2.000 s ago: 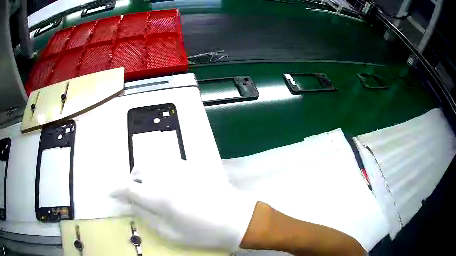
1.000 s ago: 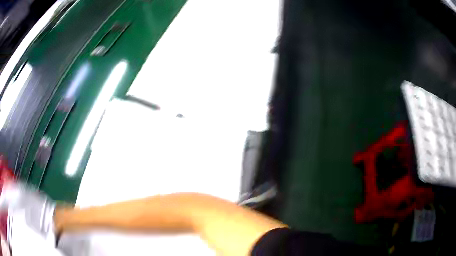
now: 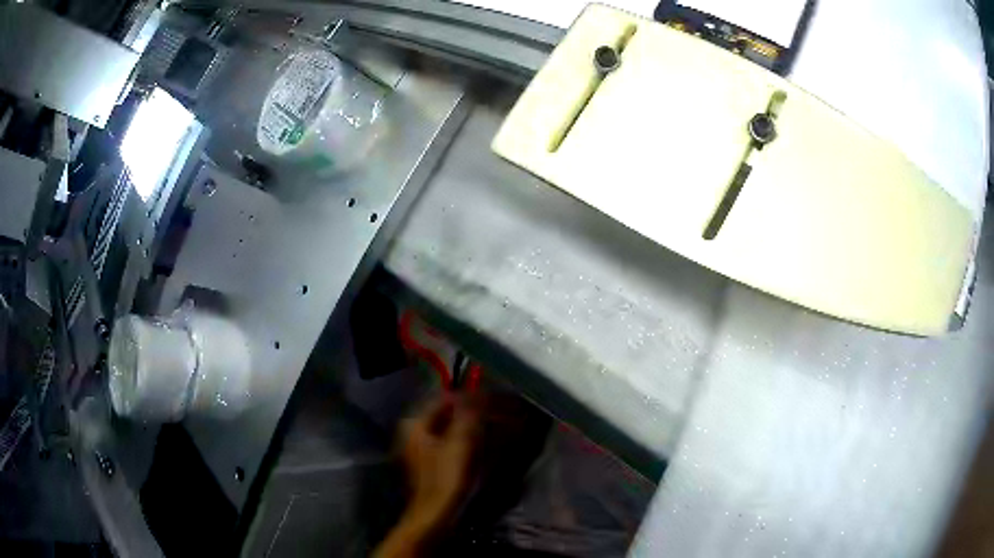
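My left hand (image 3: 438,445) is bare, small and dim below the table edge. Its fingertips are at the lower end of an orange-red loop, perhaps a cable (image 3: 425,336); blur and shadow hide whether they grip it. My right hand is out of the picture; a blurred brown patch at the right edge may be its forearm. The cream near guide plate (image 3: 665,180) lies at the upper right, with two slots and dark screws. The gold-specked end of a phone middle frame (image 3: 741,41) shows behind it on the white belt (image 3: 872,76).
A clear plastic tub (image 3: 316,109) with a printed label stands on the metal panel (image 3: 327,234) at the upper left. A white round container or tape roll (image 3: 174,368) is lower left. Whitish foam sheet (image 3: 807,436) covers the near right. The table's dark edge runs diagonally above my left hand.
The view has swung from the green conveyor and foam to the guide plate and metal panel. My gloved right hand has left the picture. My bare left hand has come into view.
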